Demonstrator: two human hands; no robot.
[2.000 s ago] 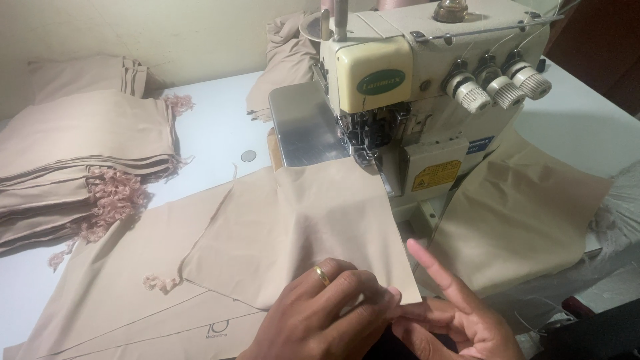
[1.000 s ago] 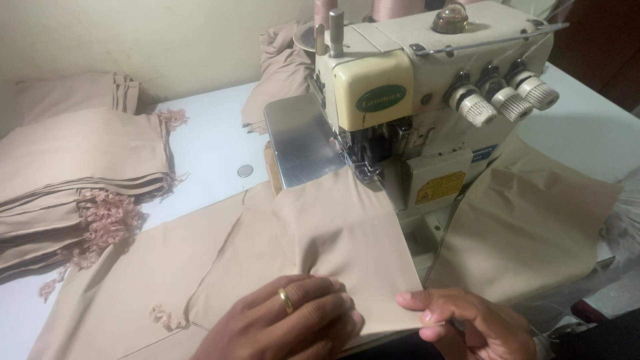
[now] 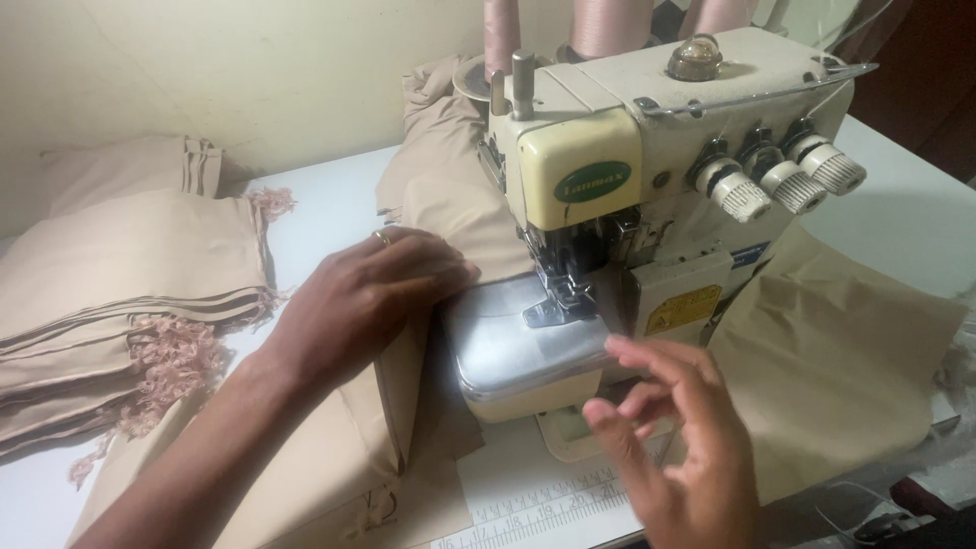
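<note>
Beyond the metal plate of a Lanmax overlock sewing machine (image 3: 579, 175), a beige fabric piece (image 3: 465, 229) lies behind the presser foot (image 3: 557, 305). My left hand (image 3: 381, 297), with a ring on one finger, rests at that fabric's left edge, beside the plate; its fingertips are partly hidden, so its grip is unclear. In front of the machine, my right hand (image 3: 679, 435) is raised with fingers apart and holds nothing. More beige fabric (image 3: 328, 457) lies under and beside my left forearm, partly folded.
Stacks of beige fabric (image 3: 137, 252) with pink thread tails (image 3: 175, 366) lie at left. Pink thread cones (image 3: 610, 27) stand behind the machine. A printed measuring scale (image 3: 541, 511) shows on the white table (image 3: 320, 206). Another beige fabric piece (image 3: 823, 366) drapes at right.
The fabric that covered the plate's front has left it, baring the metal. My left hand has moved from the front to the plate's far left side. My right hand has let go of the fabric edge.
</note>
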